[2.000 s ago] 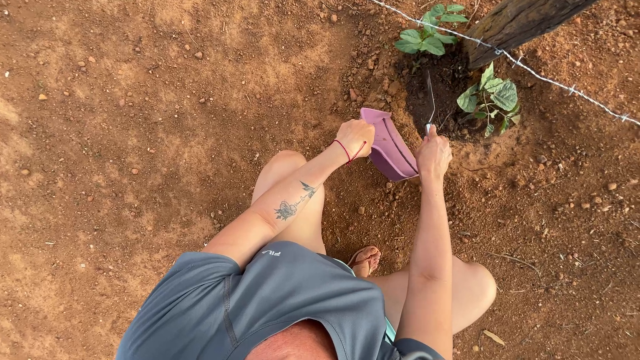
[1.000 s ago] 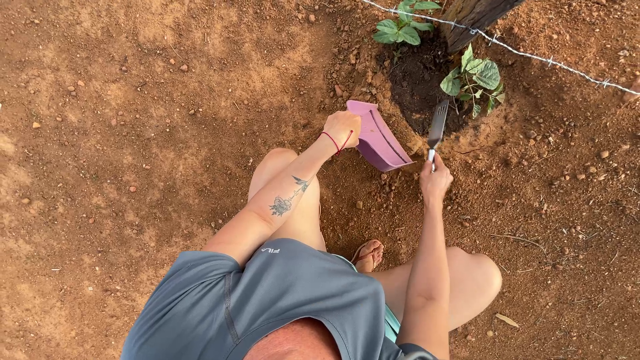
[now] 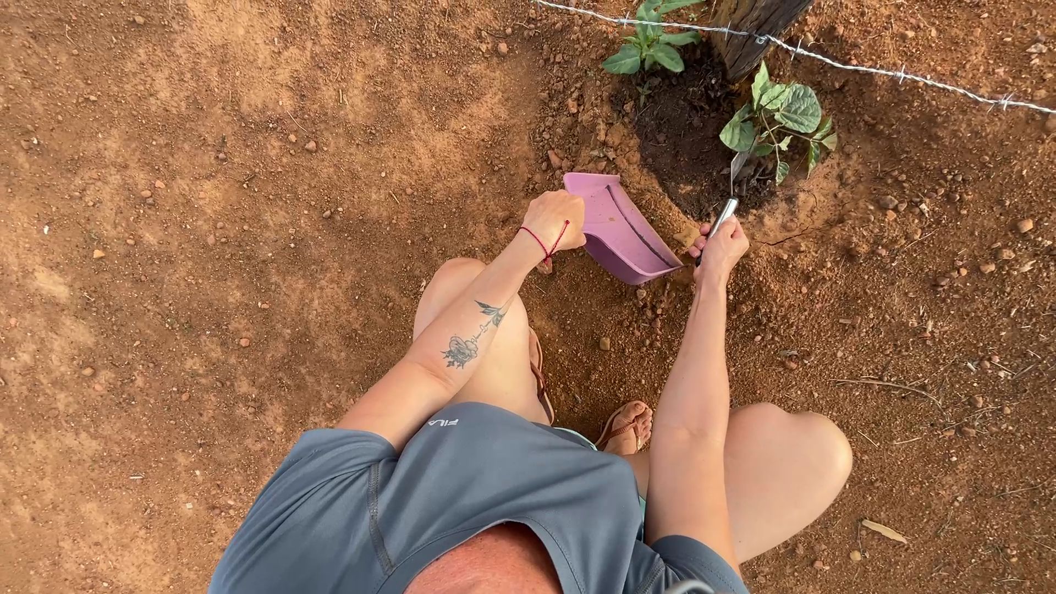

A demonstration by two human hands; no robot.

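My left hand (image 3: 556,221) is closed on the near side of a pink plastic dustpan (image 3: 620,227), which is tilted above the soil. My right hand (image 3: 721,249) grips the handle of a small metal hand tool (image 3: 734,183); its blade reaches into dark, moist soil (image 3: 686,148) in a shallow hollow. The tool's tip is beside a leafy green plant (image 3: 775,111) and partly hidden by its leaves. A second green plant (image 3: 652,45) grows at the hollow's upper left edge.
A weathered wooden post (image 3: 749,37) rises at the back of the hollow. A strand of barbed wire (image 3: 866,66) crosses in front of it, over the plants' far side. Reddish dry ground (image 3: 206,247) with small stones lies around. My sandaled foot (image 3: 627,425) is below the dustpan.
My right hand has moved the tool's blade from the hollow's near edge, a second ago, into the hollow by the right plant. My left hand keeps holding the dustpan in about the same place.
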